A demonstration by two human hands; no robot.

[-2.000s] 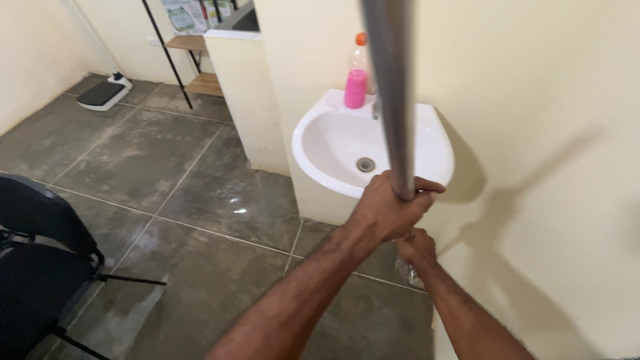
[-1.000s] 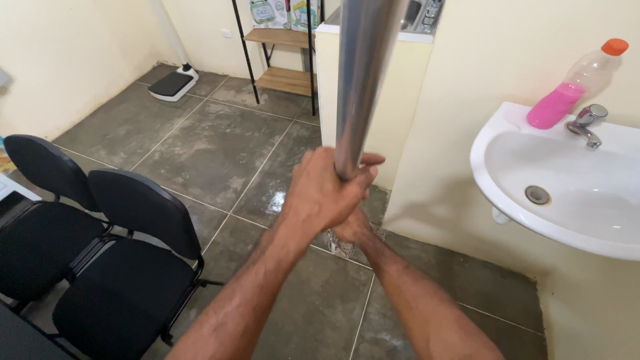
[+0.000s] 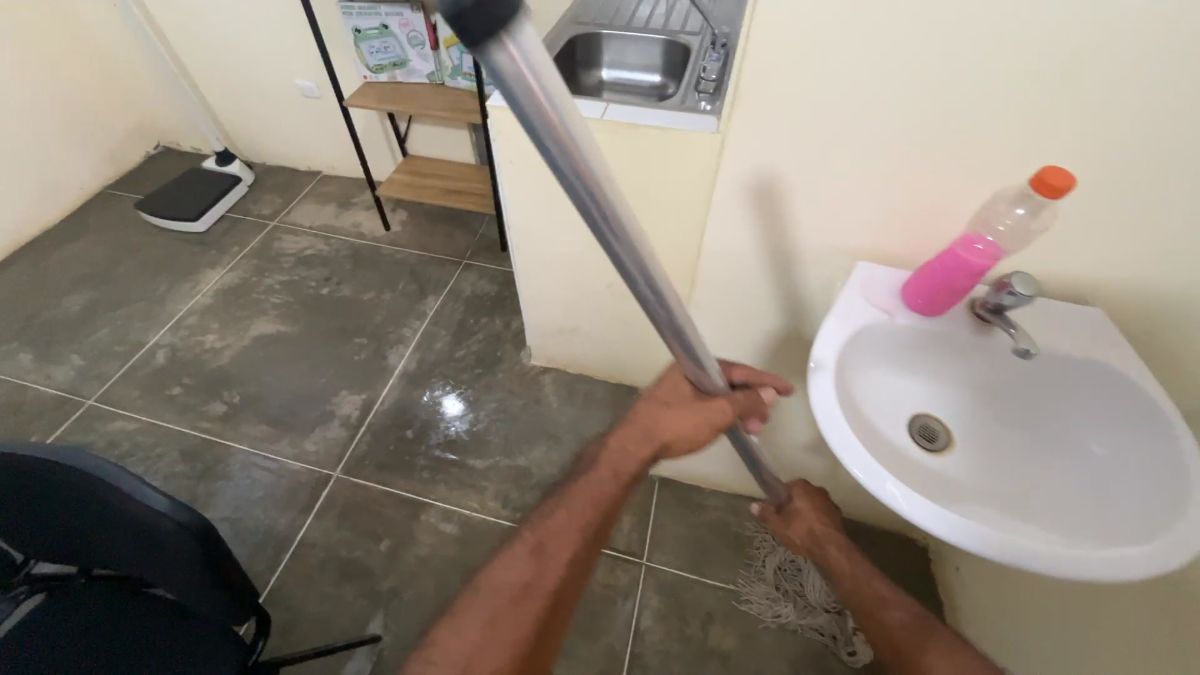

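A metal mop handle (image 3: 619, 230) with a black end cap slants from the top of the view down to the right. My left hand (image 3: 698, 408) is wrapped around its middle, some fingers reaching past the pole. Lower down, my right hand (image 3: 804, 516) grips the same handle. The grey string mop head (image 3: 797, 595) rests on the tiled floor below the washbasin, partly hidden by my right hand and forearm.
A white washbasin (image 3: 1012, 525) juts from the right wall, bearing a bottle of pink liquid (image 3: 952, 274) and a tap (image 3: 1008, 309). A black chair (image 3: 112, 544) stands at lower left. Beyond are a shelf (image 3: 436, 178), a steel sink (image 3: 623, 70) and a floor scale (image 3: 192, 197).
The handle, steeper in both earlier frames, now leans with its top to the left. The mop strings have come under the washbasin side at the right. Both hands stay on the handle. The view has shifted.
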